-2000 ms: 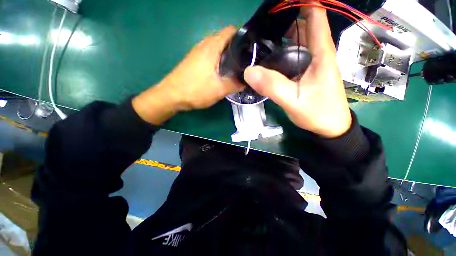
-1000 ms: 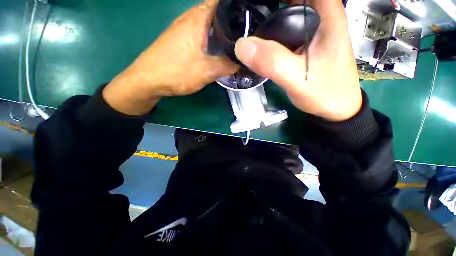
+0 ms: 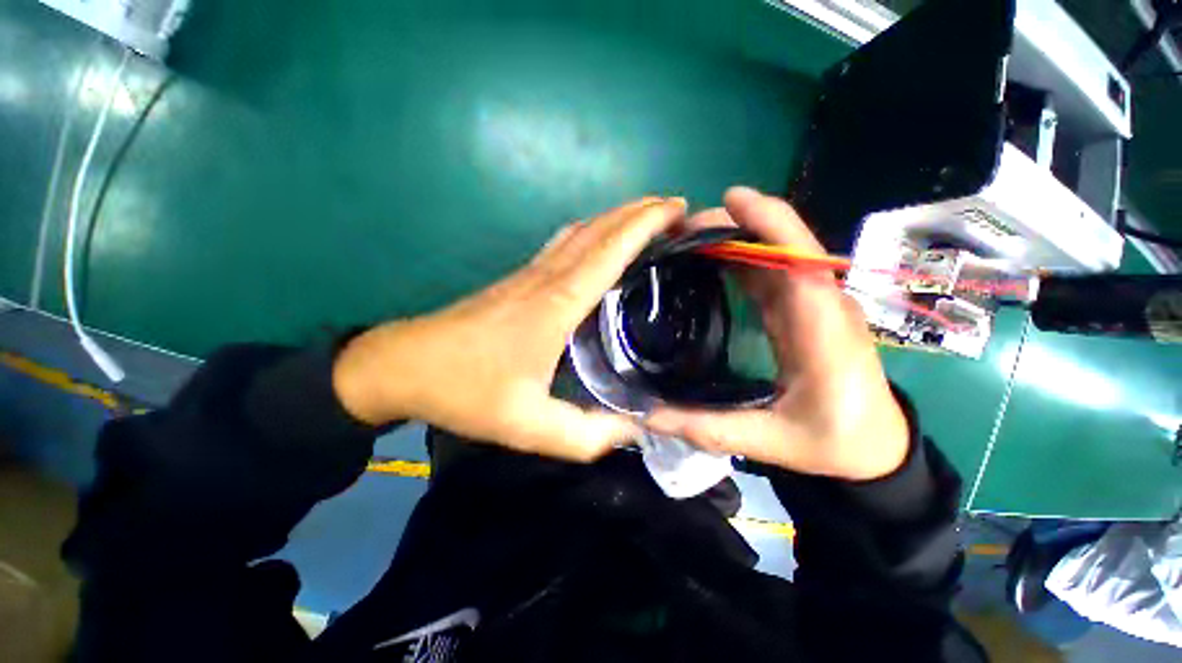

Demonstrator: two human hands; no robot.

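Note:
A camera housing (image 3: 595, 359) with a black round inner part (image 3: 670, 324) in its opening is held between both hands near the bench's front edge. My left hand (image 3: 519, 339) grips its left side, thumb at the near rim. My right hand (image 3: 817, 356) grips its right side, thumb tip close to the left thumb. Red and orange wires (image 3: 791, 259) run from the far side of the unit across my right fingers. The white mounting bracket (image 3: 683, 469) shows below the thumbs. The far side of the housing is hidden by fingers.
The screw feeder (image 3: 1056, 207) stands at the right, with its metal pick-up block (image 3: 936, 292) facing the hands. The electric screwdriver (image 3: 1108, 304) lies right of it. A white cable (image 3: 73, 259) and part of a white unit (image 3: 123, 20) are on the green bench (image 3: 376, 143) at left.
The camera view has shifted, showing more of the feeder and the screwdriver. The smooth black rounded piece near my right thumb no longer shows separately. Both hands now wrap around the housing, thumbs at its near rim.

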